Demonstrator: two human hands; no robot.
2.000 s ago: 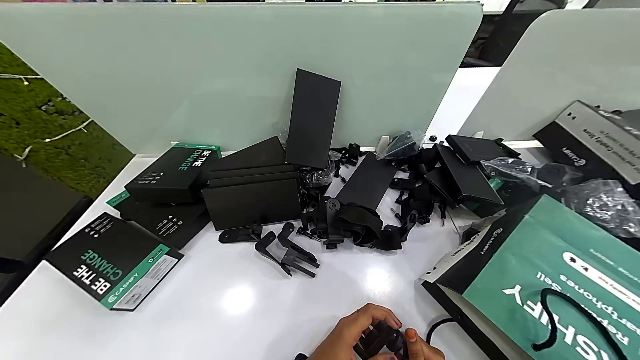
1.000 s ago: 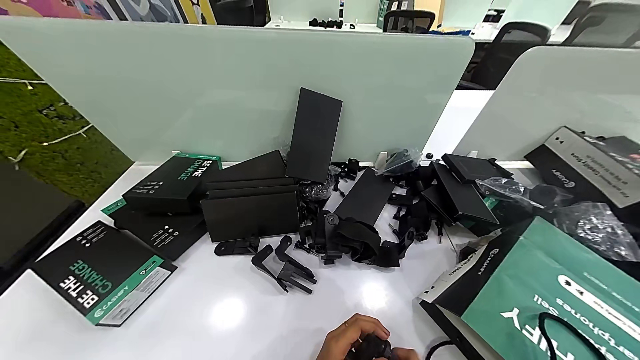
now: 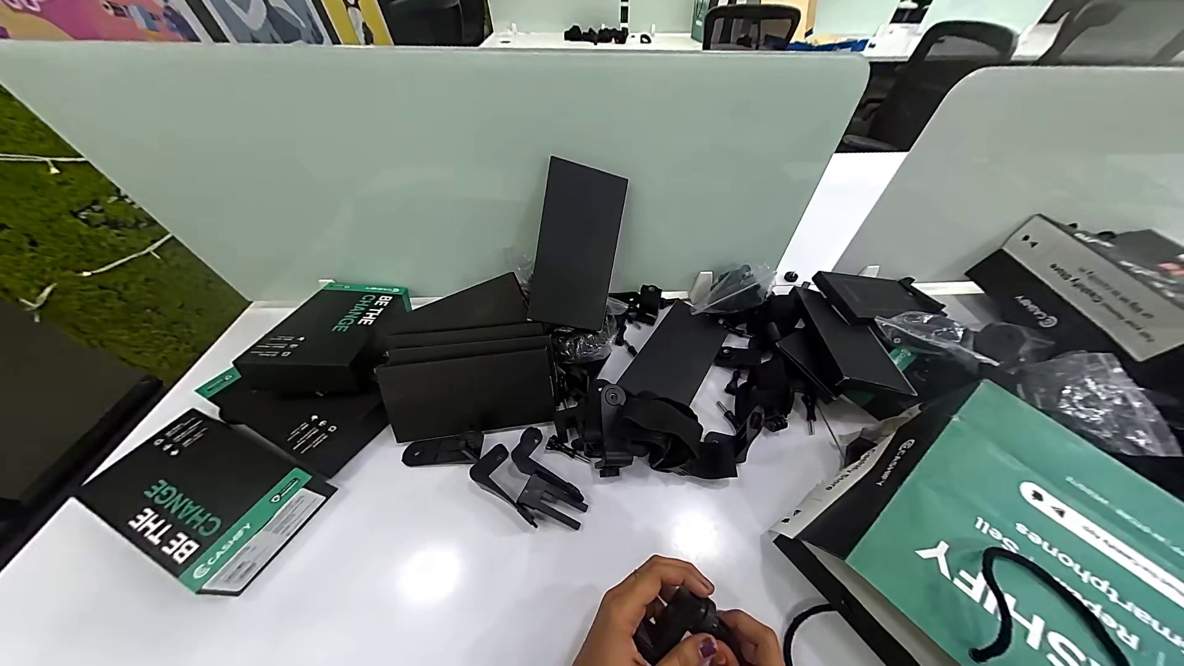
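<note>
At the bottom edge, my left hand (image 3: 634, 610) and my right hand (image 3: 751, 638) are closed around a small black plastic part (image 3: 683, 618), whose lower side is hidden by fingers and the frame edge. Beyond them on the white desk lies a black forked plastic bracket (image 3: 532, 486), with a flat black plastic piece (image 3: 444, 450) beside it. A black strap (image 3: 661, 430) is bunched up among black mounts and screws. Behind, a dark flat panel (image 3: 578, 245) leans on the glass divider, next to several upright black boxes (image 3: 467, 393).
Black and green printed boxes (image 3: 208, 504) lie on the left. A green and black paper bag (image 3: 1045, 518) with a black cord handle lies on the right, near crumpled clear plastic (image 3: 1096, 402). A frosted glass divider (image 3: 416, 176) stands along the back.
The view has tilted up, showing chairs and desks beyond the divider. Both hands remain on the small black part, low in the frame. The things on the desk lie as before.
</note>
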